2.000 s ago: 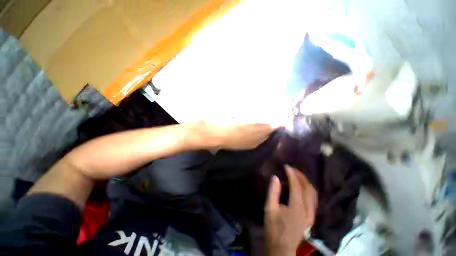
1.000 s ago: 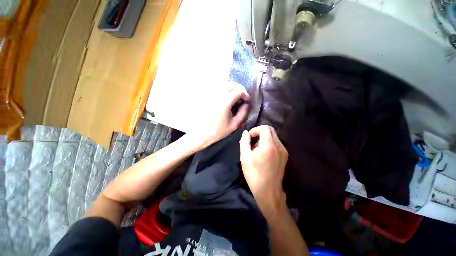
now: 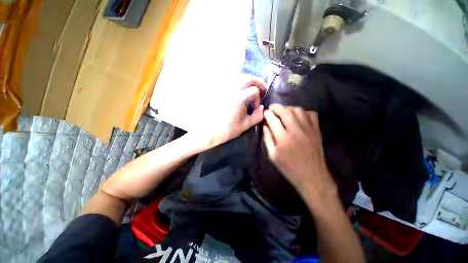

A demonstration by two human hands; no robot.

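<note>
A dark garment (image 3: 349,118) lies bunched right of and below the needle area and hangs toward my lap. A blue denim-like piece (image 3: 253,54) lies brightly lit beyond the presser foot (image 3: 277,64). My left hand (image 3: 237,114) pinches the folded fabric edge just before the foot. My right hand (image 3: 295,136) is beside it, fingertips on the same edge, nearly touching the left fingers. The white sewing machine (image 3: 395,49) stands at the upper right. The needle tip is too small to make out.
Cardboard (image 3: 110,67) with orange tape is at the left, holding a small grey tray (image 3: 127,13). Quilted covering (image 3: 49,164) is at the lower left. A white accessory tray (image 3: 451,198) and blue snips (image 3: 432,172) are at the right. Red containers (image 3: 392,232) (image 3: 150,223) sit below.
My right hand has moved up and right along the edge, closer to the foot. My left hand now pinches the edge beside it. The view has shifted slightly.
</note>
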